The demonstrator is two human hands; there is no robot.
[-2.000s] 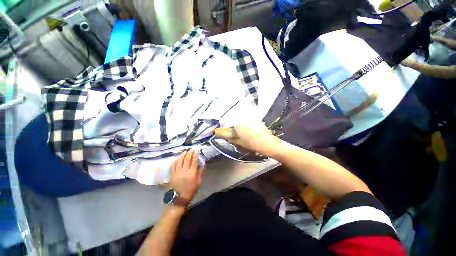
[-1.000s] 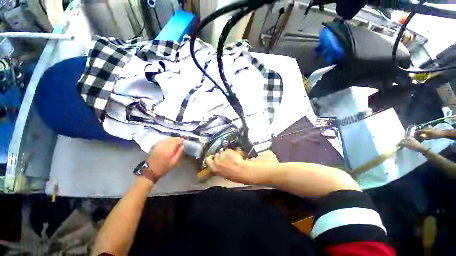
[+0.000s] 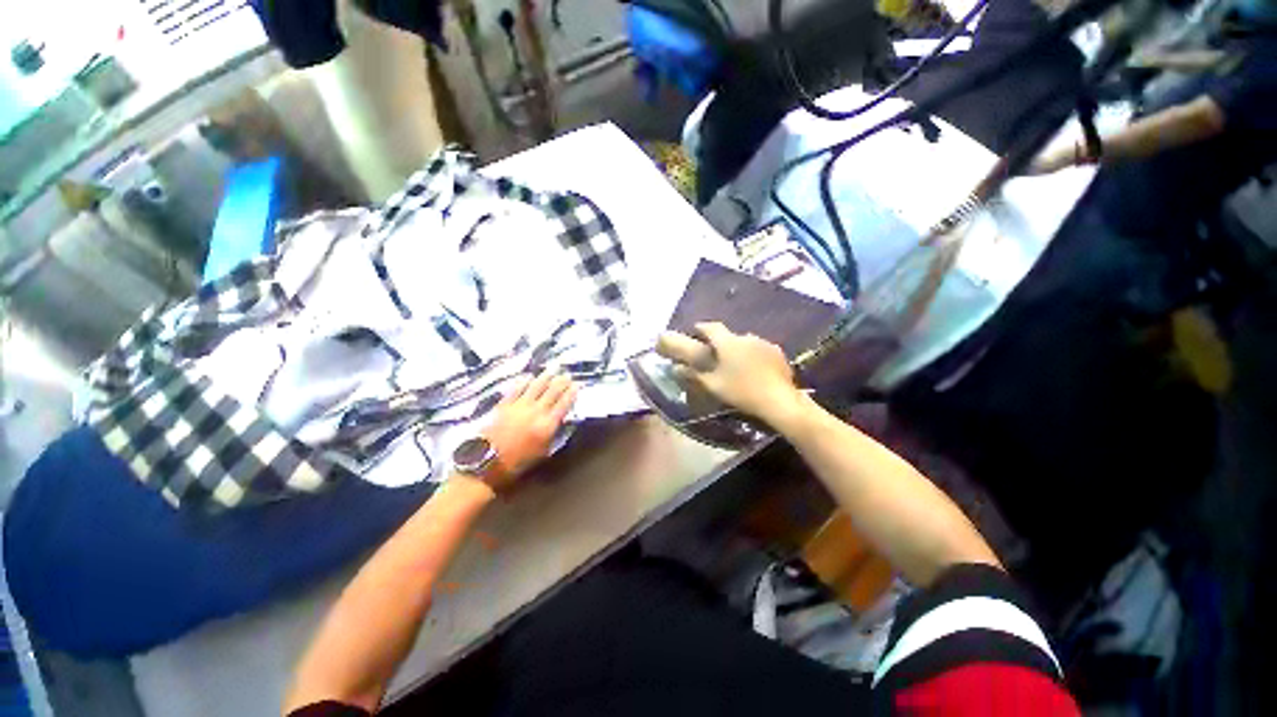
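Note:
The black-and-white checked garment (image 3: 462, 280) lies spread with its white inner side up, over the left part of the table and the dark blue padded board. My left hand (image 3: 529, 423), with a watch at the wrist, lies flat on the garment's near edge, its fingers stretched out. My right hand (image 3: 731, 367) is closed round the handle of the steam iron (image 3: 656, 392). The iron is just right of the garment, beside the near left edge of the dark rest pad (image 3: 756, 308). My hand hides part of the iron.
The dark blue padded board (image 3: 196, 560) sticks out at the left. The white-covered table (image 3: 560, 511) has its near edge in front of me. A bright blue upright piece (image 3: 242, 217) stands behind. Black hoses (image 3: 826, 210) hang at the right. Another person's arm (image 3: 1148, 133) reaches over a pale-covered surface at the far right.
The view has turned. My right hand has moved the iron rightward from the garment's near edge to the rest pad. My left hand has moved right along the near edge and now lies flatter.

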